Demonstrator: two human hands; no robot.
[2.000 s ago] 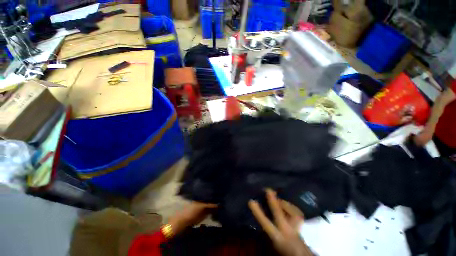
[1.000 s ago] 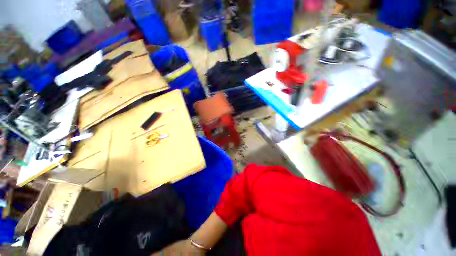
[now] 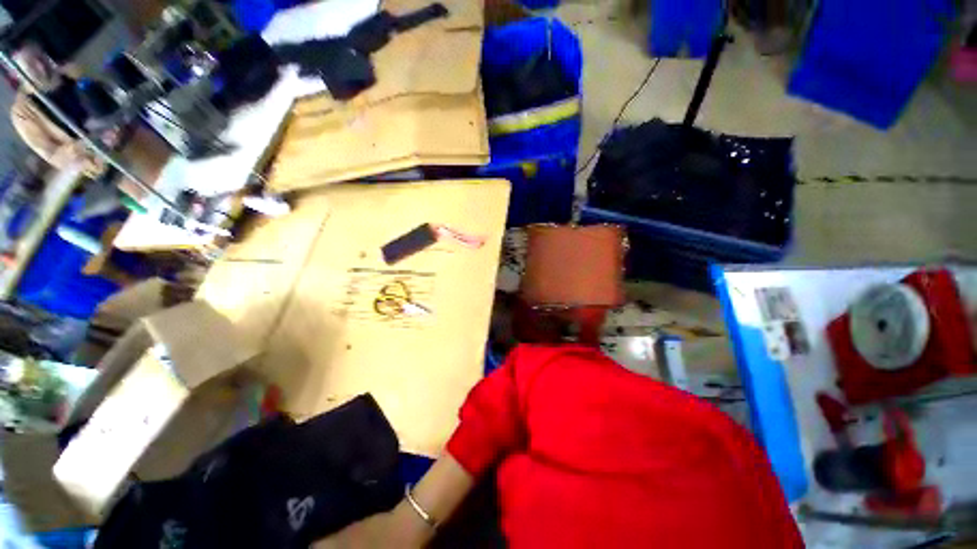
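A loose bundle of black cut pieces (image 3: 343, 456) with small white logos fills the lower left, in front of the cardboard sheet and cut off by the bottom edge. My right arm, in a red sleeve with a thin bangle, reaches across from the lower right. My right hand (image 3: 359, 533) is mostly cut off by the bottom edge, beside the bundle; its fingers and grip do not show. My left hand is not in view.
Scissors (image 3: 396, 301) and a dark phone (image 3: 409, 245) lie on a cardboard sheet (image 3: 445, 375). An open carton (image 3: 129, 429) stands left. Beyond are a stool (image 3: 574, 265), a black-filled bin (image 3: 686, 177) and a blue-edged machine table (image 3: 755, 370).
The view has swung left. The black bundle is now at the lower left instead of the centre. My left hand has left the picture, and my right arm now reaches across.
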